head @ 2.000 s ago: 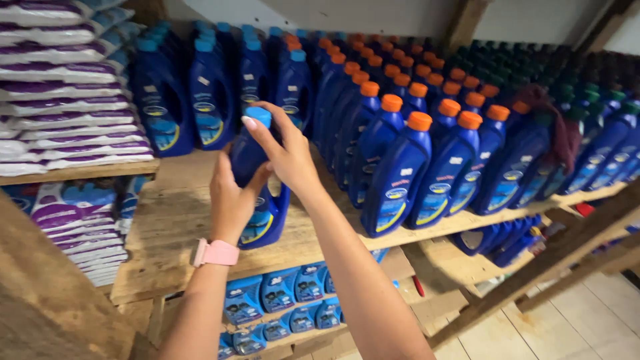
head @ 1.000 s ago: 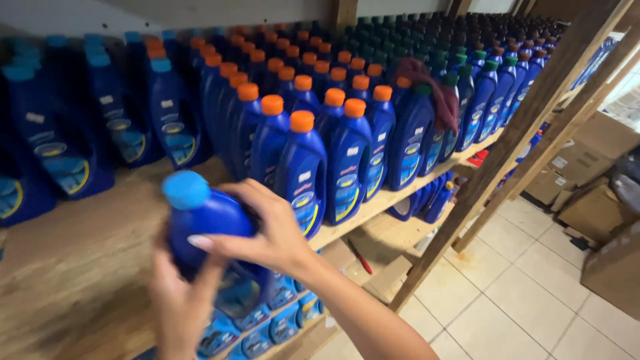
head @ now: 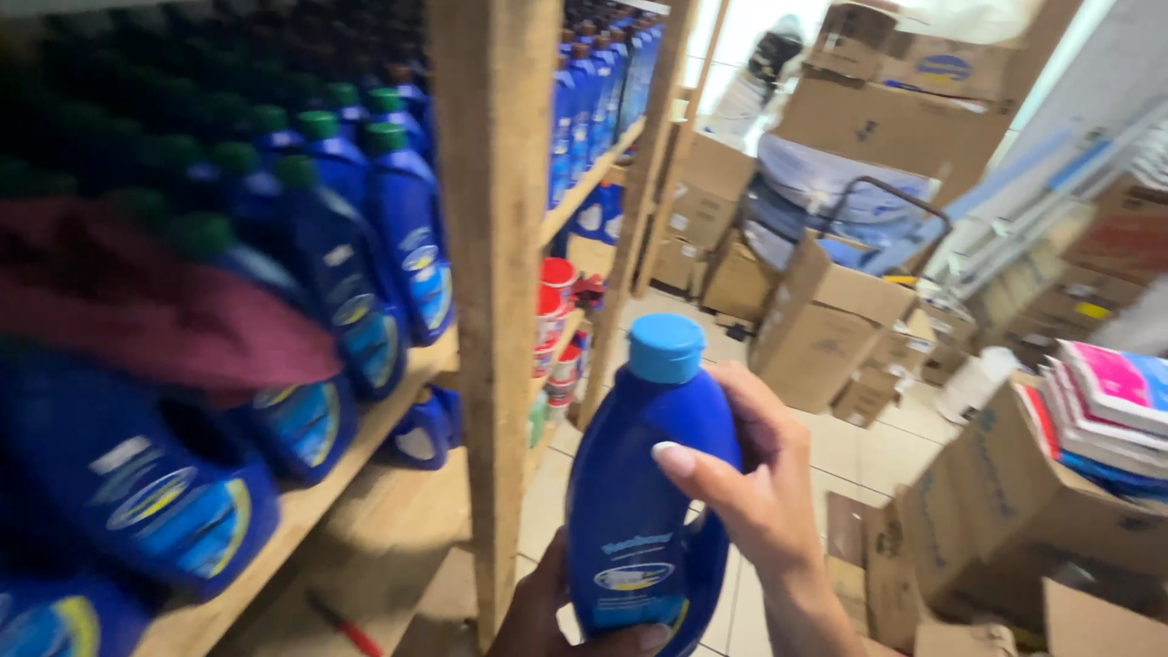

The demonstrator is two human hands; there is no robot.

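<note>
A blue plastic bottle (head: 630, 493) with a light blue cap (head: 667, 347) is held upright in both hands at the lower middle. My right hand (head: 757, 474) grips its upper right side by the handle, the thumb across the front. My left hand (head: 557, 611) holds the bottle low, its thumb over the label near the bottom edge; part of this hand is out of frame. Left of the hands, blue bottles with green caps (head: 411, 228) stand on a wooden shelf (head: 365, 456), and a dark red cloth (head: 164, 292) lies over some of them.
A wooden post (head: 493, 274) rises just left of the held bottle. Red tubs (head: 552, 301) stand on a lower shelf behind it. Cardboard boxes (head: 821, 319) are on the tiled floor, and an open box (head: 1031, 493) bearing stacked packets (head: 1113, 401) is at the right.
The view has swung far right along the shelves to the floor and boxes. Both hands have carried the blue-capped bottle away from the shelf where they held it earlier.
</note>
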